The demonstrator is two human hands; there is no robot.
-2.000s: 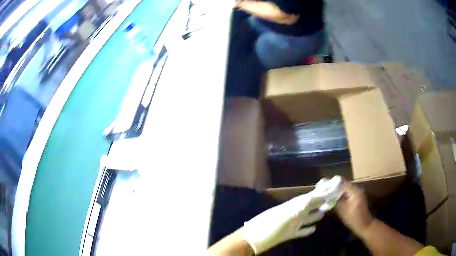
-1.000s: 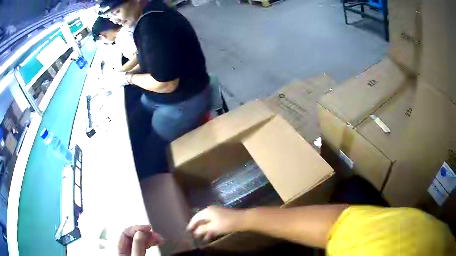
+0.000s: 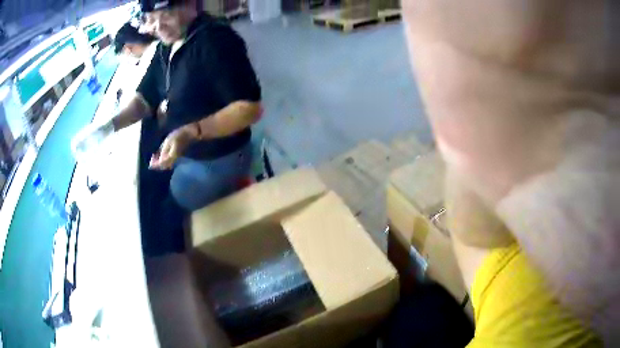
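My right hand [image 3: 517,88] is bare, raised very close to the camera and blurred. It fills the right side of the view, with a yellow sleeve [image 3: 523,299] below it. Its fingers cannot be made out. My left hand cannot be made out in the view. The open carton [image 3: 343,255] stands beside the bench, flaps up. Dark, shiny wrapped parts [image 3: 268,289] lie inside it.
A white bench [image 3: 112,238] and green belt run along the left. A long black housing [image 3: 64,272] and a bottle [image 3: 47,194] lie there. A co-worker in black [image 3: 211,88] sits beyond the carton. A brown carton [image 3: 415,204] stands right.
My right hand has risen from the carton's near edge to close before the camera. The bare hand by the bench has left its place. The co-worker's arms have moved apart; one reaches over the belt.
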